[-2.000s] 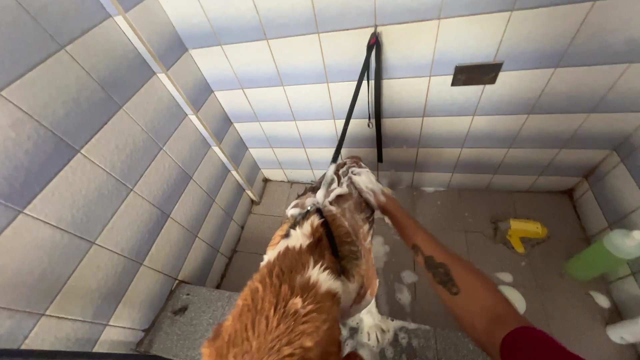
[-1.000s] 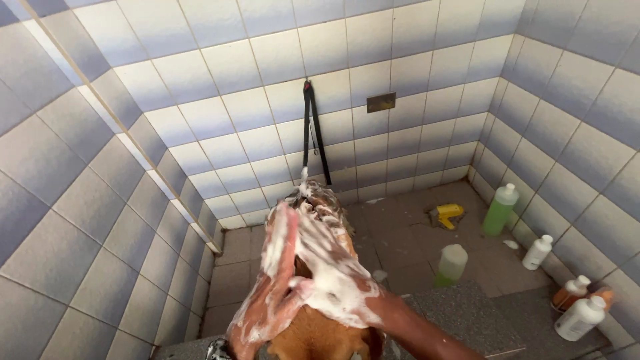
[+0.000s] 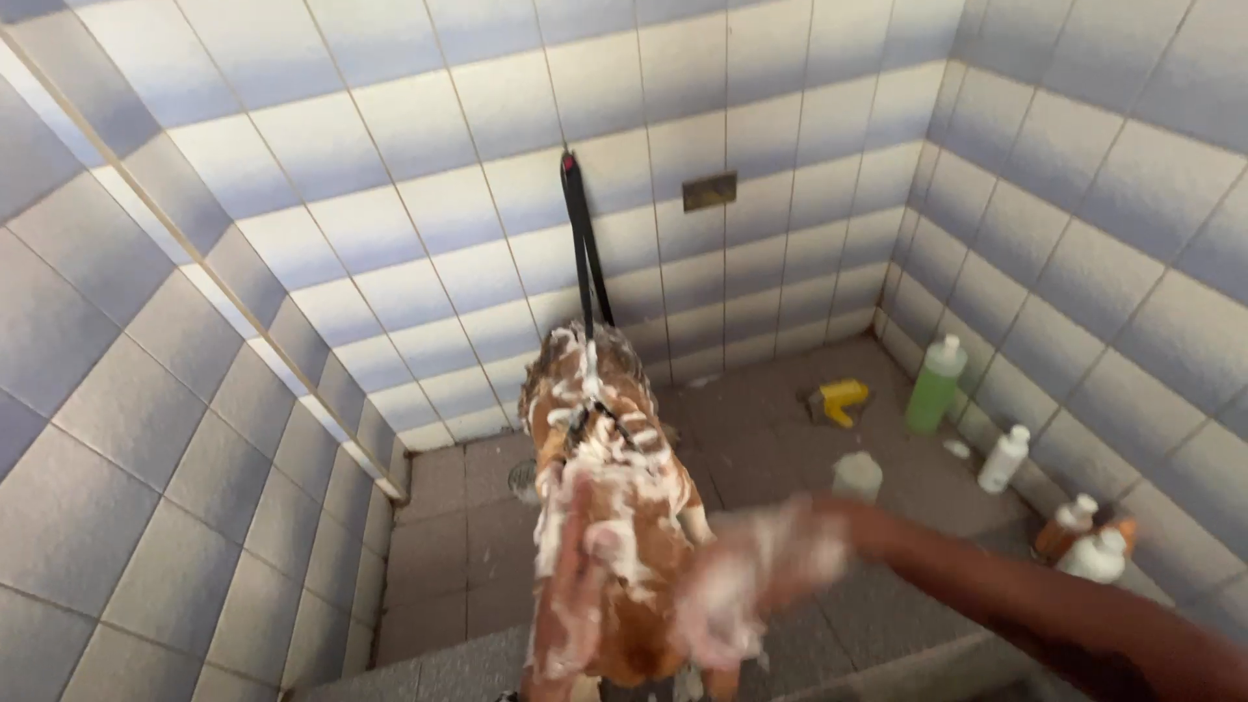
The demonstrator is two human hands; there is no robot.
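A brown and white dog (image 3: 634,556), lathered with foam, stands with its head toward the tiled back wall. A black strap (image 3: 582,234) runs from that wall down to its neck. My left hand (image 3: 580,575), foamy, lies on the left side of its back, with fingers pointing toward its head. Blurred and covered in suds, my right hand (image 3: 751,580) is at the dog's right flank; whether it touches the coat I cannot tell. Neither hand shows any object in it.
On the tiled floor at the right are a yellow-handled tool (image 3: 841,401), a green bottle (image 3: 936,385), a white bottle (image 3: 1004,460) and a pale container (image 3: 858,477). More bottles (image 3: 1094,558) stand by the right wall. A grey stone ledge (image 3: 877,634) crosses the front; a drain (image 3: 524,480) lies left of the dog.
My right hand has moved off the dog's back to its right side. My left hand remains on the back. The view has swung right since the earliest frame.
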